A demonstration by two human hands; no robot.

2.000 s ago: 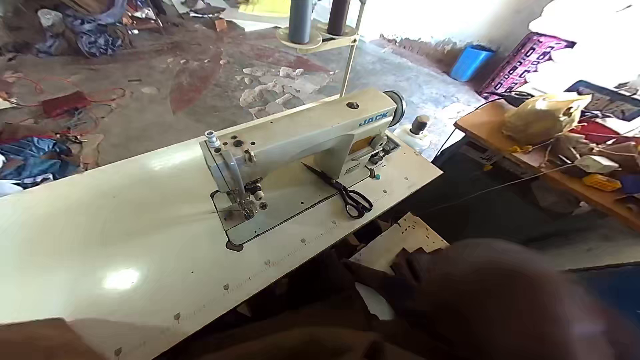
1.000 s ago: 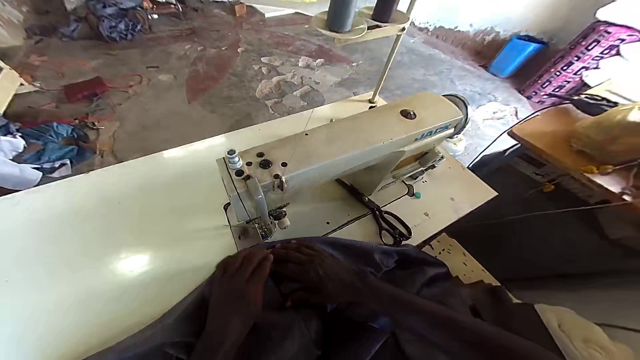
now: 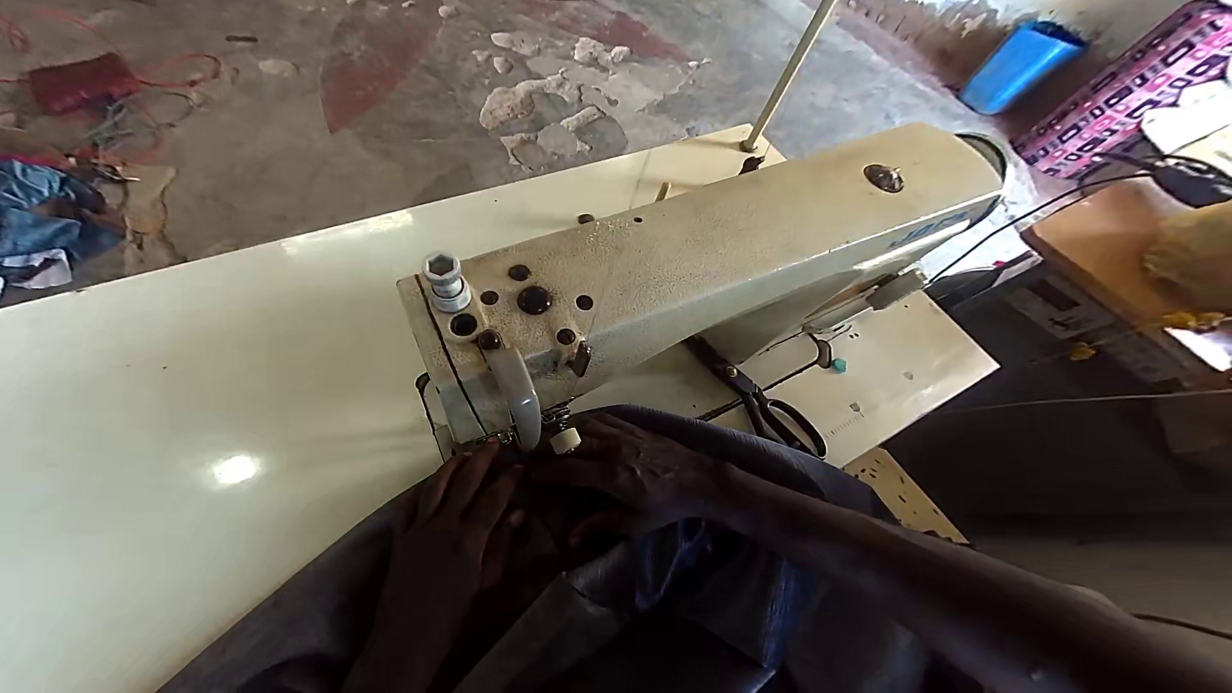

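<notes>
A cream industrial sewing machine (image 3: 731, 241) stands on a pale table. Dark cloth (image 3: 626, 616) lies over the table's near edge, reaching under the needle end of the machine. My left hand (image 3: 457, 520) rests on the cloth just left of the needle area, fingers pointing at the presser foot, which is hidden. Pressed on the cloth right of the needle is my right hand (image 3: 635, 467), its fingers partly bent. Whether the fingers pinch the cloth is too dark to tell. Black-handled scissors (image 3: 760, 404) lie on the machine bed, right of my right hand.
The pale tabletop (image 3: 192, 385) stretches to the left. A thread stand rod (image 3: 791, 72) rises behind the machine. At the right is a wooden table (image 3: 1107, 241) with a thin cable beside it. A blue bin (image 3: 1022, 67) and cloth scraps (image 3: 48, 221) are on the floor beyond.
Two seconds ago no dark cloth lay at the needle; one second ago both hands were on it there. The view has moved closer to the machine. The scissors remain on the bed.
</notes>
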